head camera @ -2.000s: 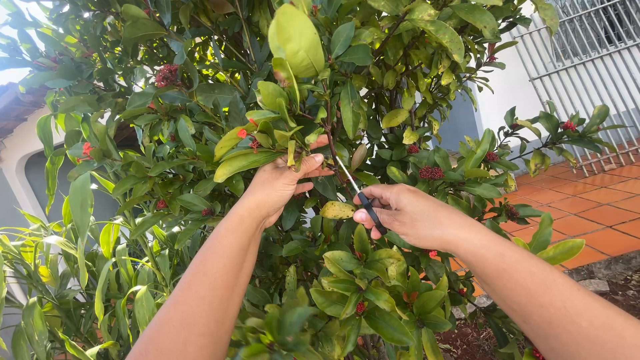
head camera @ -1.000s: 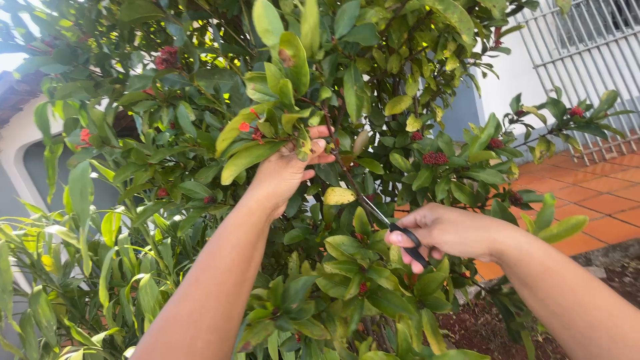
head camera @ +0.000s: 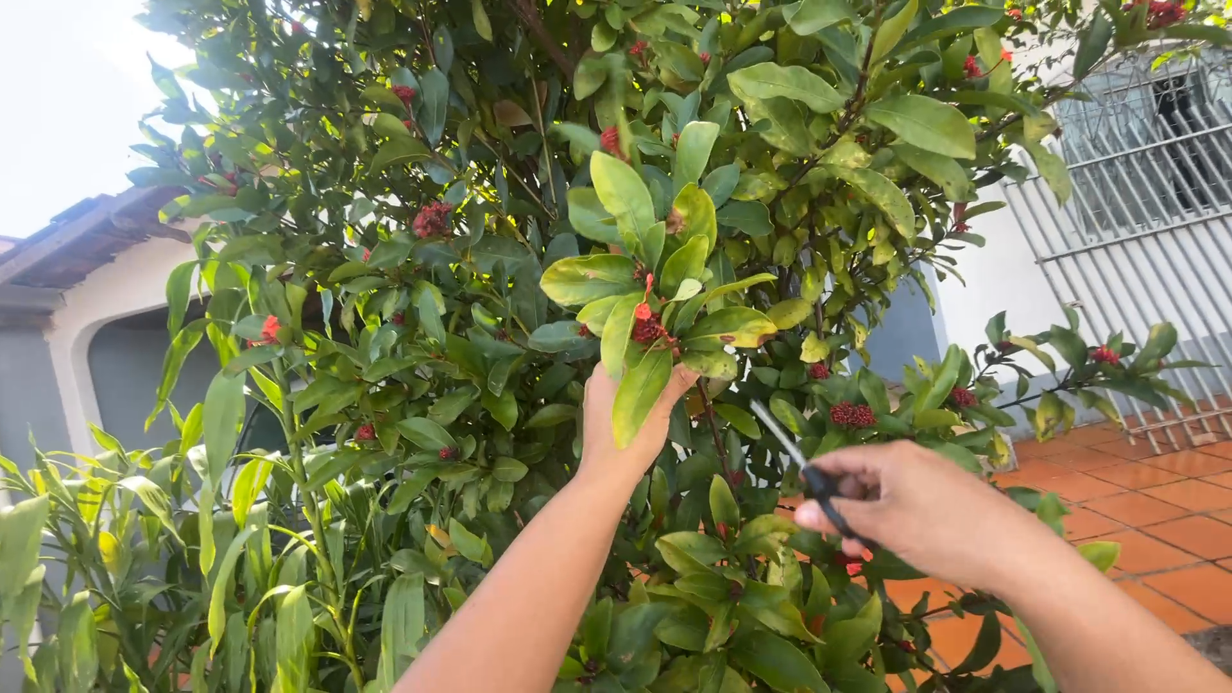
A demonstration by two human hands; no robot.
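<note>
My left hand grips a leafy sprig with green and yellowing leaves and a small cluster of dark red buds, in front of the large shrub. The leaves cover most of its fingers. My right hand is lower and to the right, closed around the black handles of a pair of scissors. Their metal blades point up and left, close together, near a thin brown stem below the sprig. Whether the sprig is still joined to the shrub cannot be told.
Long-leaved plants grow at the lower left. Branches with red flower clusters reach to the right. Beyond them are orange floor tiles, a metal grille and a white wall. A tiled roof edge shows at left.
The scissors' blades, among the stems below my left hand two seconds ago, now stand apart to its right. The sprig in my left hand now faces the camera more fully. The view has tilted up.
</note>
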